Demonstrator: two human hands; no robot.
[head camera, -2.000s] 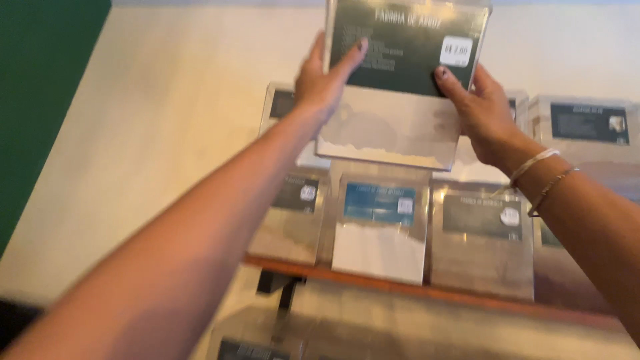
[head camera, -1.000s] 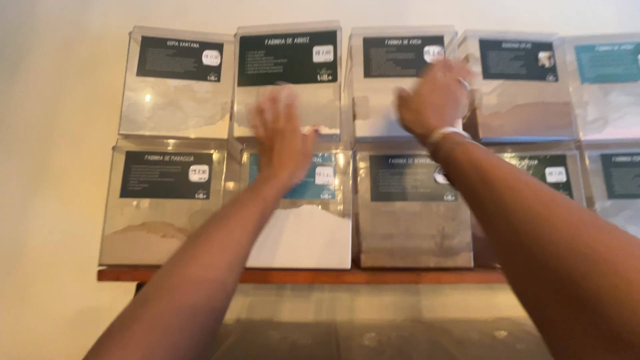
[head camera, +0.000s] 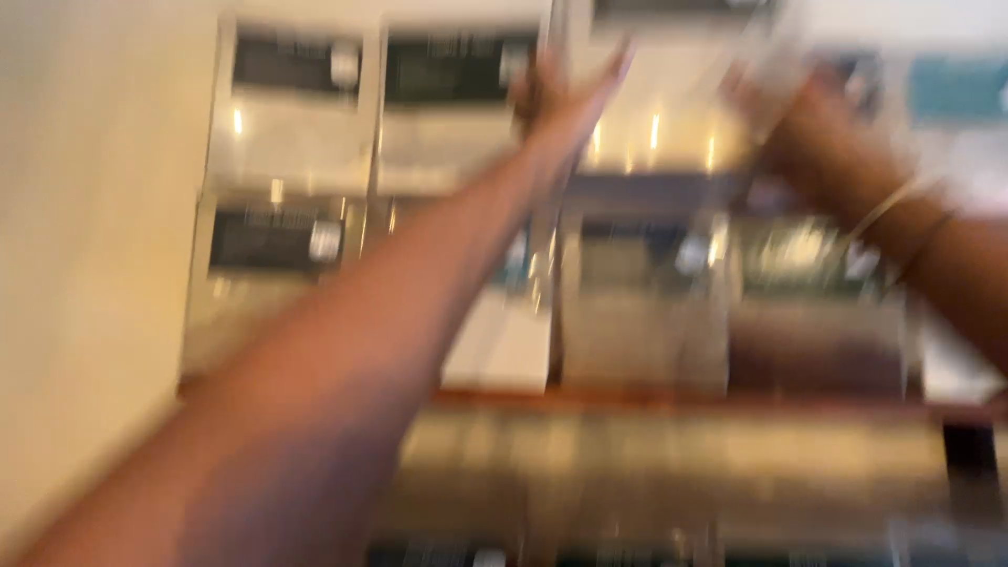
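Observation:
Between my two hands, a clear bin with a dark label and pale contents (head camera: 661, 94) is raised off the upper row, its lower edge in front of the bins behind. My left hand (head camera: 555, 98) grips its left side. On its right side is my right hand (head camera: 795, 110), badly blurred, with thin bracelets on the wrist. Just left of my left hand stands a bin with a dark green label (head camera: 449, 146); farther left is a bin with a grey label (head camera: 291, 146). Motion blur hides the fingers' exact grip.
A lower row of clear bins, among them one with brownish contents (head camera: 642, 339), stands on a reddish wooden shelf (head camera: 677, 400). More labelled bins show along the bottom edge. A pale wall (head camera: 87, 197) is at the left, and a teal-labelled bin (head camera: 957, 90) at the far right.
A second ago both hands were in front of the upper row, apart; now they are on the sides of the third upper bin. The bin held two seconds ago stands in the row.

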